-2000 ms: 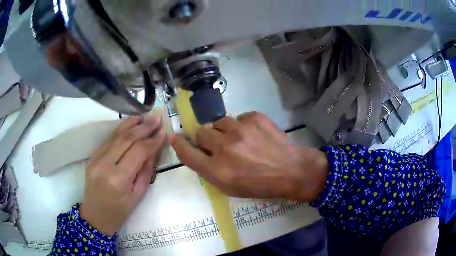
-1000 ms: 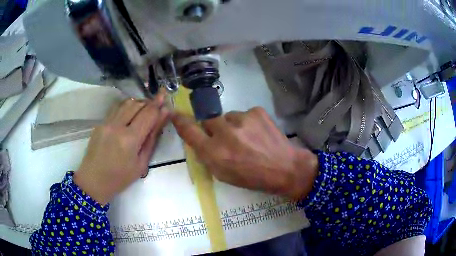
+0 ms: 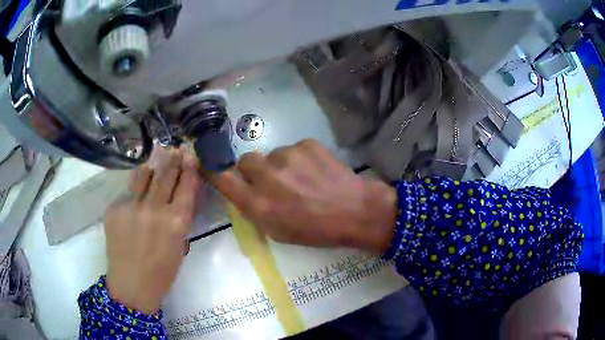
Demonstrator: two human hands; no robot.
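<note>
A beige-grey fabric strip [image 3: 83, 202] lies on the white table, running from the left to under my left hand. My left hand [image 3: 151, 216] presses on the strip near the needle area, fingers together; its grip is hard to tell. My right hand [image 3: 302, 199] is bent beside the dark grey cylinder [image 3: 215, 150] under the machine head, fingertips close to my left fingertips. The yellow tape [image 3: 264, 269] runs from under my right hand to the table's front edge. The needle and the strip's end are hidden by my fingers and the machine.
The white sewing machine head [image 3: 278, 33] spans the top. Sewn grey strips [image 3: 404, 106] are heaped right of the needle. More strips [image 3: 20, 192] lie at the far left. A printed ruler [image 3: 219, 312] follows the front edge. A blue bin [image 3: 584, 199] stands at the right.
The view has shifted, so the machine head and sewn heap sit further left. Compared with one second ago, the strip on the left appears as one flat band, without the splayed lower edge.
</note>
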